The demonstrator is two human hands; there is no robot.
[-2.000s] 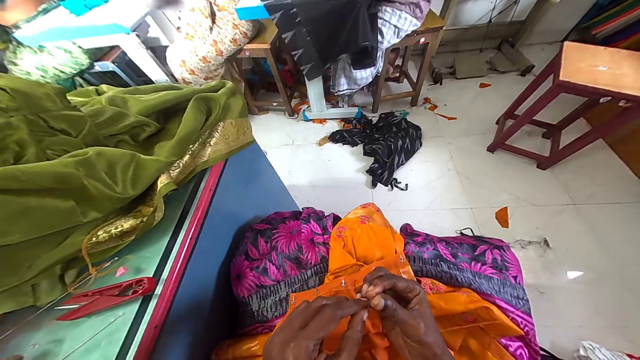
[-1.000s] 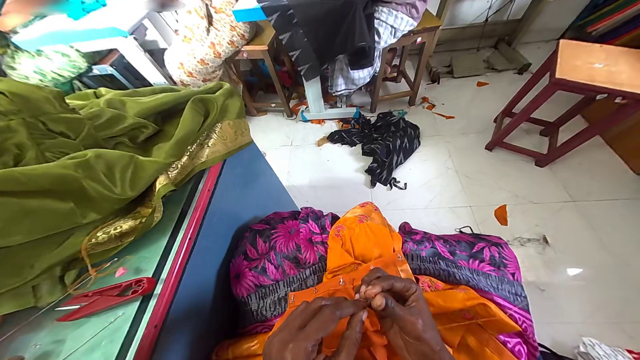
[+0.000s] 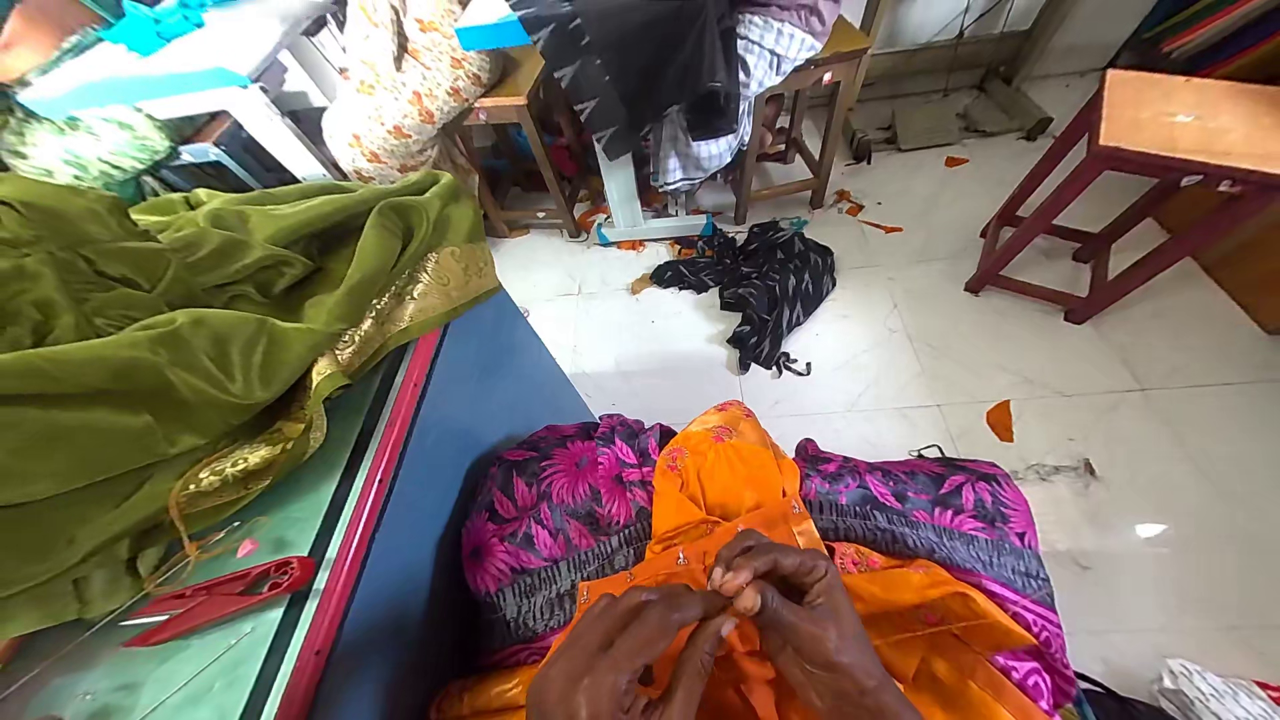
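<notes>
Orange fabric with pink embroidered motifs (image 3: 725,450) lies over my lap. A row of small metal hooks (image 3: 682,556) runs along its folded edge. My left hand (image 3: 640,640) pinches this edge between thumb and fingers. Against it, the fingertips of my right hand (image 3: 800,610) are closed at the same spot on the edge; whether they hold a needle or a hook is too small to tell. Purple and black floral cloth (image 3: 570,480) covers my knees beneath the orange fabric. Red thread snips (image 3: 225,600) lie on the table at the left.
Green fabric with a gold border (image 3: 230,330) spreads over the blue-edged table (image 3: 450,420). Black patterned cloth (image 3: 780,285) and orange scraps (image 3: 1000,420) lie on the tiled floor. A maroon-legged stool (image 3: 1190,130) stands at right. People sit on wooden stools (image 3: 520,90) at the far tables.
</notes>
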